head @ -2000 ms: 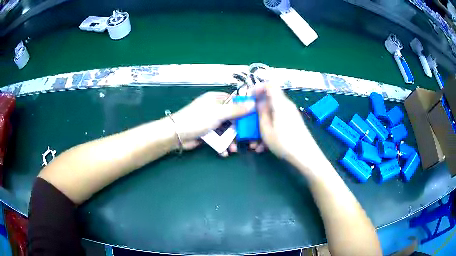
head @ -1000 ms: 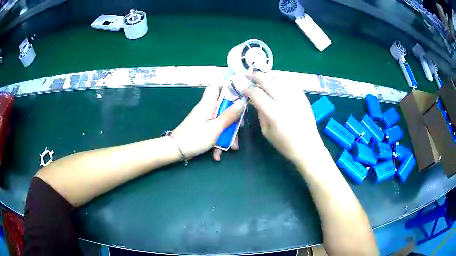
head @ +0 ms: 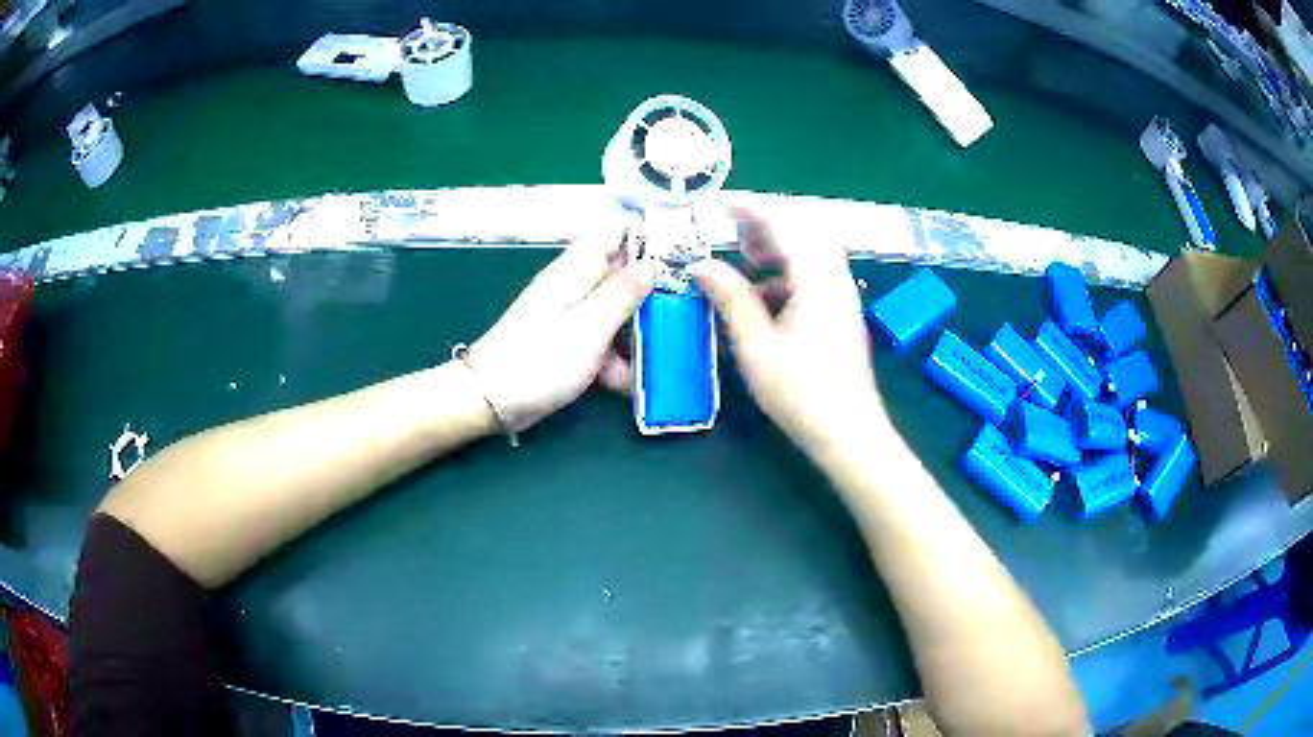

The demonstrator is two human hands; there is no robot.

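A white handheld fan (head: 671, 150) lies in front of me, its round head over the whitish strip and its handle towards me. A blue battery (head: 677, 360) lies inside the handle shell. My left hand (head: 565, 334) holds the fan at the left side of its neck, thumb near the battery's top end. My right hand (head: 789, 320) is at the right side of the neck, fingers apart and slightly blurred; whether its fingertips pinch a lead cannot be told. Small leads or parts at the neck are too small to make out.
Loose blue batteries (head: 1012, 471) lie heaped at the right, beside an open brown carton (head: 1207, 360). More fans (head: 436, 62) lie on the green conveyor belt (head: 547, 123). A small white ring part (head: 128, 452) lies at the left. A red bundle (head: 12, 338) is at the left edge.
The battery has gone into the handle. The fan has turned from tilted to nearly straight, with its head further left. My right hand has opened somewhat. The fans on the belt have shifted right.
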